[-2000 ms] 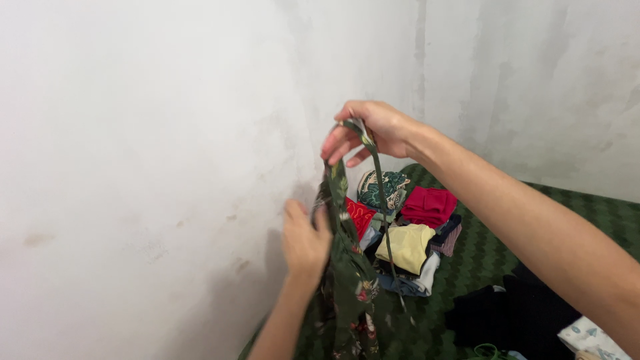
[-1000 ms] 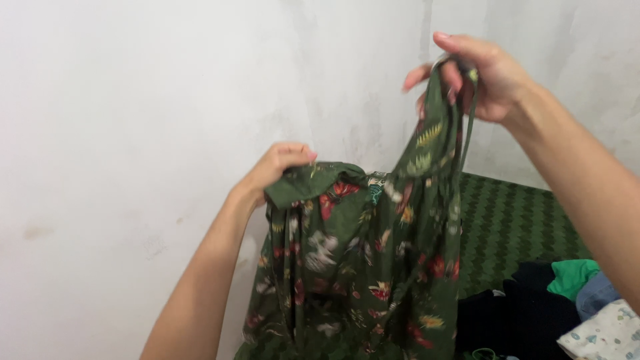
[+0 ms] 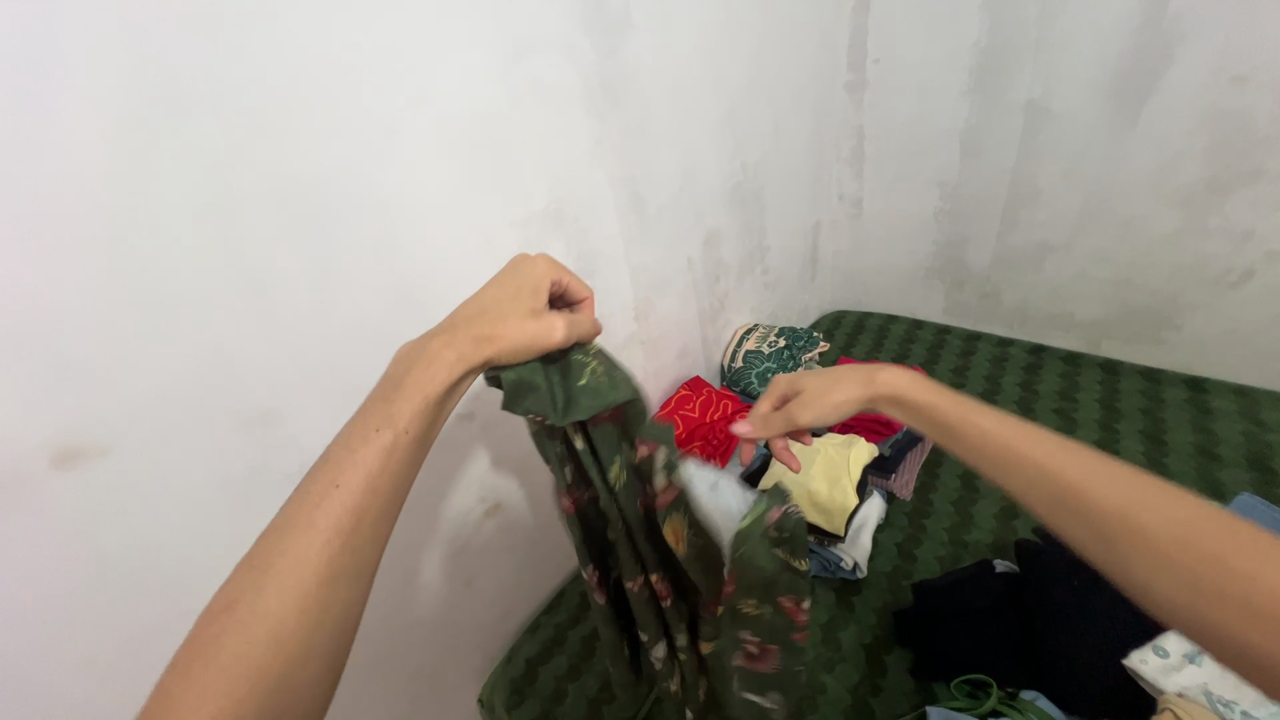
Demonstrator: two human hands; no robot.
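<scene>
A dark green garment with a floral print [image 3: 650, 540] hangs from my left hand [image 3: 540, 315], whose fingers are closed on its upper edge. The lower part of the cloth blurs with motion, and its bottom runs out of view. My right hand [image 3: 795, 405] is just right of the garment, in front of the folded clothes, its fingers apart and pointing down; no cloth shows in it. Below that hand lies a folded yellow cloth [image 3: 825, 480] on a stack. A red cloth with an orange pattern [image 3: 700, 420] is between the garment and my right hand.
A green patterned mattress [image 3: 1080, 400] stands against stained white walls [image 3: 300, 200]. A green and cream patterned cloth [image 3: 765, 355] lies near the corner. At the lower right are black clothes [image 3: 1040, 600], a white printed cloth [image 3: 1190, 665] and a green cord [image 3: 980, 695].
My right hand has let go of the garment's strap and come down; that side of the garment has dropped. My left hand still holds the garment. The folded stack is in view again.
</scene>
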